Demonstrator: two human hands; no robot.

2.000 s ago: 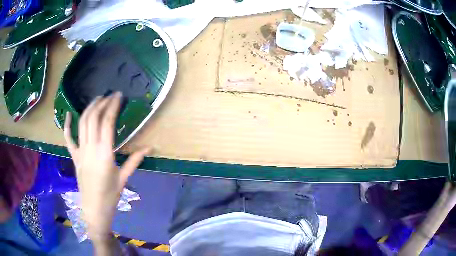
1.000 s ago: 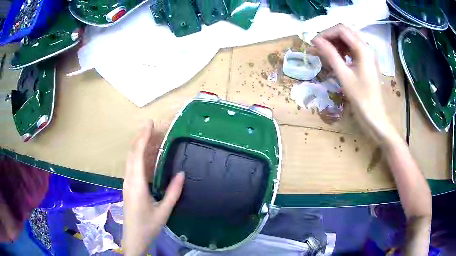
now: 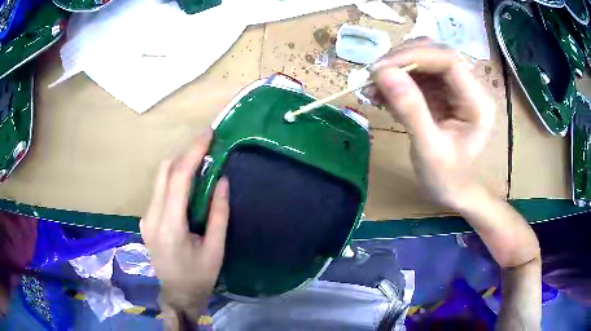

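A glossy green car body shell [image 3: 291,207] lies tilted at the bench's front edge, its black recess towards me and its rear deck with red-and-white lights facing away. My left hand [image 3: 188,220] grips the shell's left side, thumb inside the rim. My right hand [image 3: 428,97] holds a thin tan stick [image 3: 334,97] between thumb and fingers. The stick's pale tip touches or hovers just over the rear deck, left of its middle. A whitish translucent dish [image 3: 361,44] stands beyond my right hand.
Green shells [image 3: 538,64] are stacked at the right and more [image 3: 26,45] at the left. A white sheet [image 3: 142,58] covers the far left. Crumpled tissue [image 3: 358,82] lies beside the dish. Brown-stained cardboard [image 3: 110,155] covers the bench. A blue bin [image 3: 13,14] is at the far left.
The shell was moved from the left to in front of me and has turned slightly. My right hand has brought the stick from the dish to the rear deck.
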